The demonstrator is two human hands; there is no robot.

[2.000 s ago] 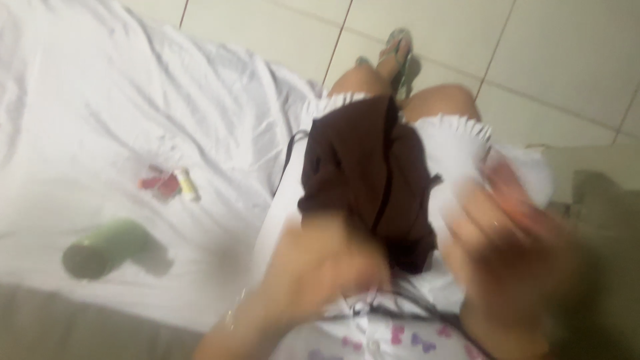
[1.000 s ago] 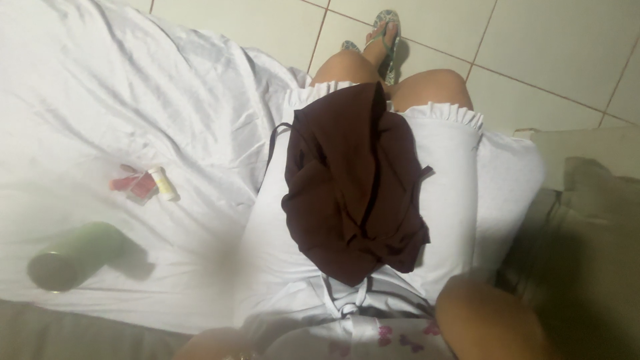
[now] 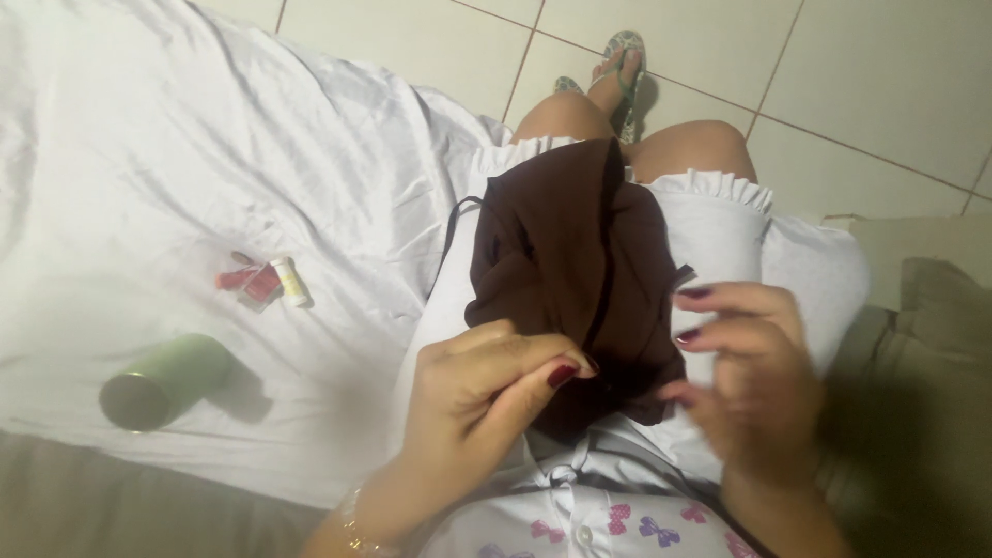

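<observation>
Dark brown cloth [image 3: 566,232], with a thin dark strap at its left side, lies bunched across the lap on white ruffled shorts. Over the cloth's lower left part is my left hand [image 3: 496,387], its thumb and index fingertips pinched together; whether something thin, such as a needle or thread, is between them cannot be told. My right hand [image 3: 744,364] is at the cloth's lower right, fingers curved and apart, slightly blurred, with nothing visible in it.
On the white sheet [image 3: 333,155] at the left lie a green cylindrical container [image 3: 186,372] on its side, a small white and yellow tube [image 3: 288,282] and small red items [image 3: 260,283]. Right of the lap is a greenish-brown cushioned surface [image 3: 930,387]. Beyond the knees is tiled floor [image 3: 876,77].
Both hands, mostly out of view at the lower edge one second ago, are now raised over the lower part of the cloth. The cloth remains on the lap.
</observation>
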